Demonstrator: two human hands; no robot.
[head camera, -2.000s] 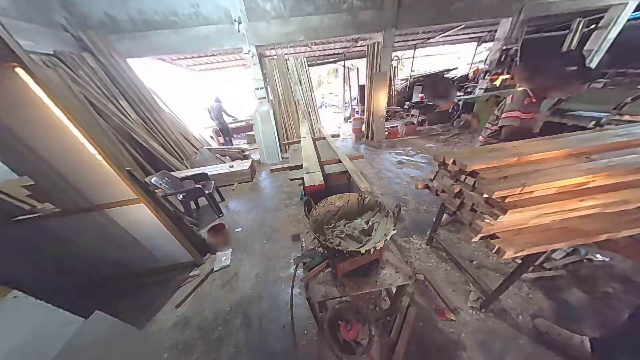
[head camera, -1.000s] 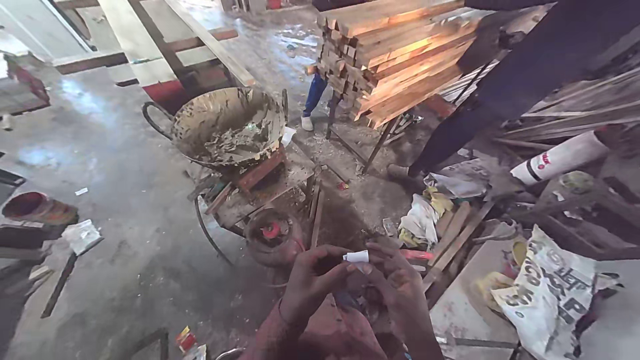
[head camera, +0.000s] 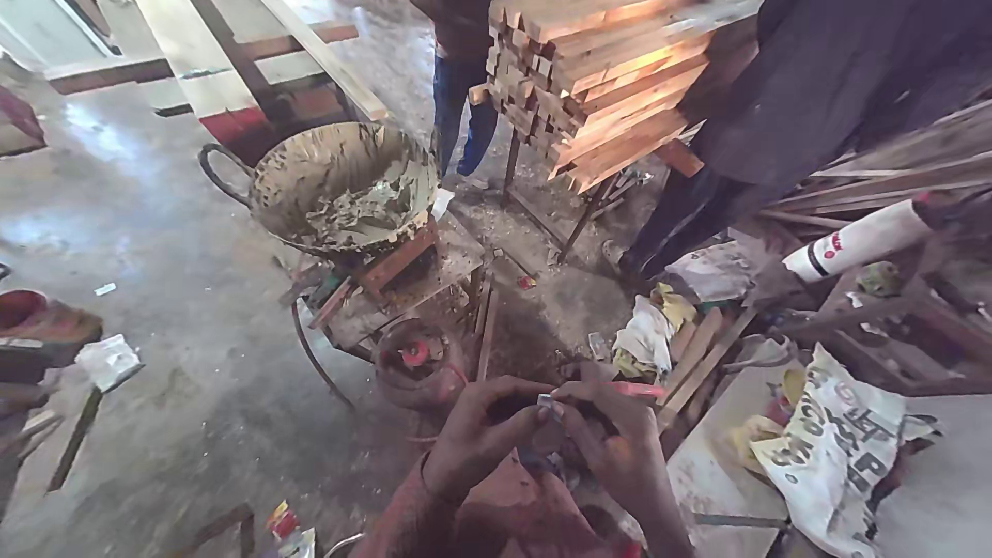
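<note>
My left hand (head camera: 492, 434) and my right hand (head camera: 612, 438) meet low in the centre of the head view. Between their fingertips is a small white object (head camera: 545, 400), pinched from both sides and mostly covered by the fingers; its kind cannot be told. Just beyond my left hand, a reddish gas cylinder (head camera: 418, 360) stands on the floor. Farther off, a large two-handled metal pan (head camera: 349, 190), coated and partly filled with a greyish paste-like material, rests on a rough low stand.
Stacked sawn timber (head camera: 597, 85) lies on a metal stand, with a person (head camera: 461, 93) behind it and another person (head camera: 783, 108) at the right. A printed white sack (head camera: 837, 449), wood scraps (head camera: 697, 356) and a white cylindrical container (head camera: 860, 240) lie at the right.
The view has swung down and right since the oldest frame. My hands came into view; the small white object showed more fully between them one second ago and is now more covered by fingers.
</note>
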